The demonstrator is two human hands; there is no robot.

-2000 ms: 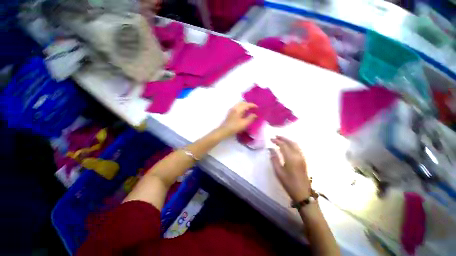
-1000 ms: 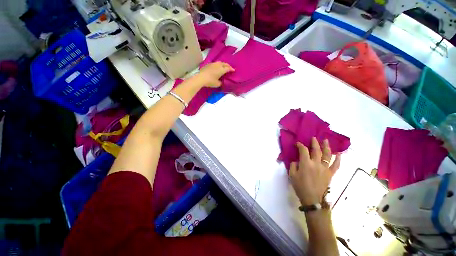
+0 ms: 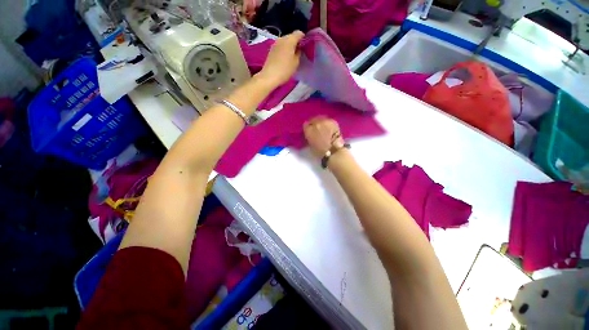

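My left hand point(image 3: 282, 59) grips the edge of a large magenta panel point(image 3: 332, 72) and holds it raised, its pale side showing. My right hand point(image 3: 323, 135) is on the large magenta panels point(image 3: 258, 143) lying below it; it is blurred, and its fingers are bent against the cloth. Whether it pinches a layer cannot be told. A loose pile of small magenta pieces point(image 3: 416, 193) lies on the white table to the right, partly behind my right forearm.
A cream sewing machine point(image 3: 210, 64) stands at the far left. The lit machine head point(image 3: 555, 301) is at the lower right, with a magenta stack point(image 3: 549, 222) behind it. Blue crates point(image 3: 84, 119) are left of the table. A red bag point(image 3: 470, 100) lies in a trough beyond.
My left hand has lifted the edge of a large panel and turned up its pale side. My right hand has left the small pieces and moved left onto the large panels.
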